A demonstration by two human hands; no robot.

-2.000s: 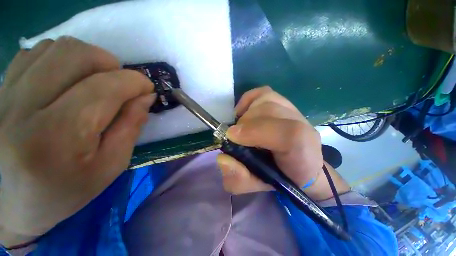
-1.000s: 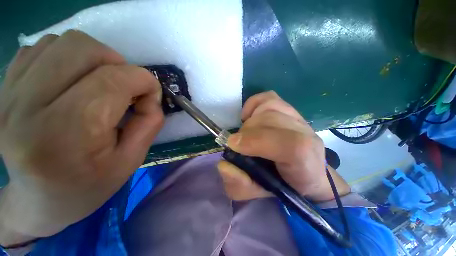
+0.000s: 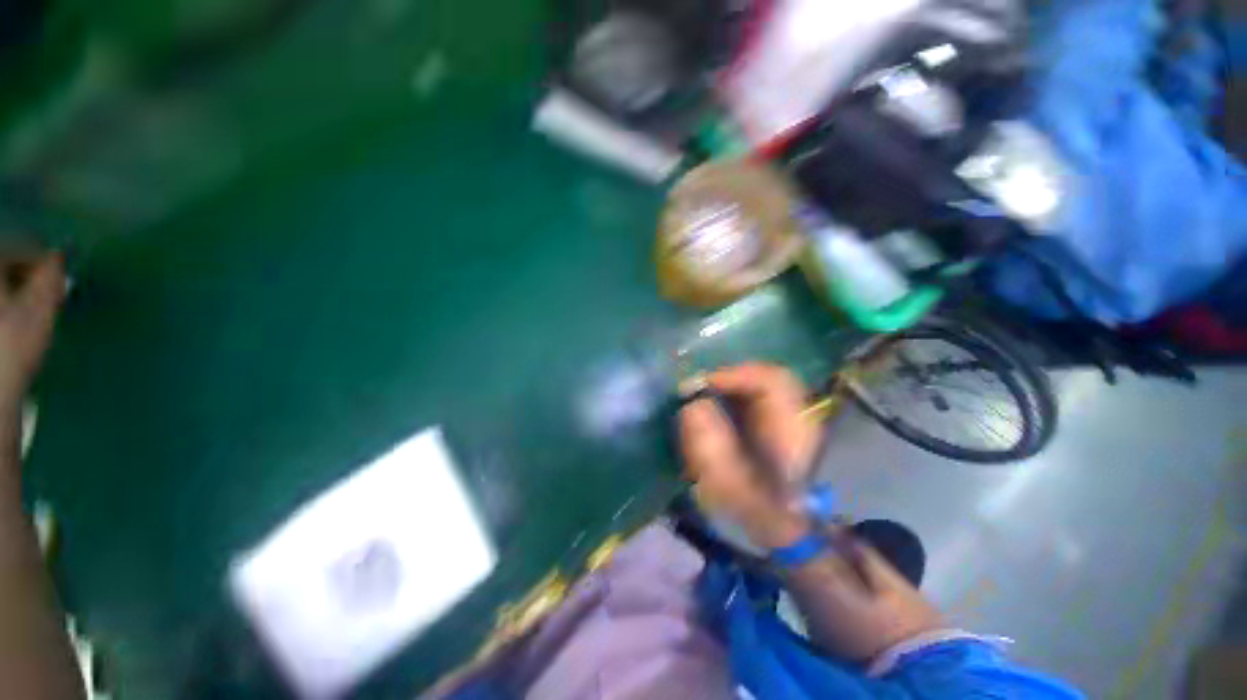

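The view is strongly blurred. My right hand [image 3: 752, 445], with a blue band at the wrist, is closed around the dark handle of the soldering iron near the bench's front edge; the iron's tip cannot be made out. My left hand [image 3: 25, 321] is at the far left, cut off by the picture's edge, and what it holds cannot be told. The white foam pad [image 3: 424, 513] lies on the green bench at lower left, between the hands, with a blurred grey patch on its middle. The black unit cannot be made out.
A round brown-yellow holder [image 3: 728, 233] stands beyond my right hand. Behind it are a green-rimmed basket [image 3: 896, 312] and dark and white items. A spoked wheel [image 3: 950, 390] is beyond the bench edge. Blue clothing [image 3: 1142, 151] shows at upper right.
The view has swung and the pad appears smaller and lower. My left hand has moved off the black unit to the far left. My right hand, with the iron, is away from the pad.
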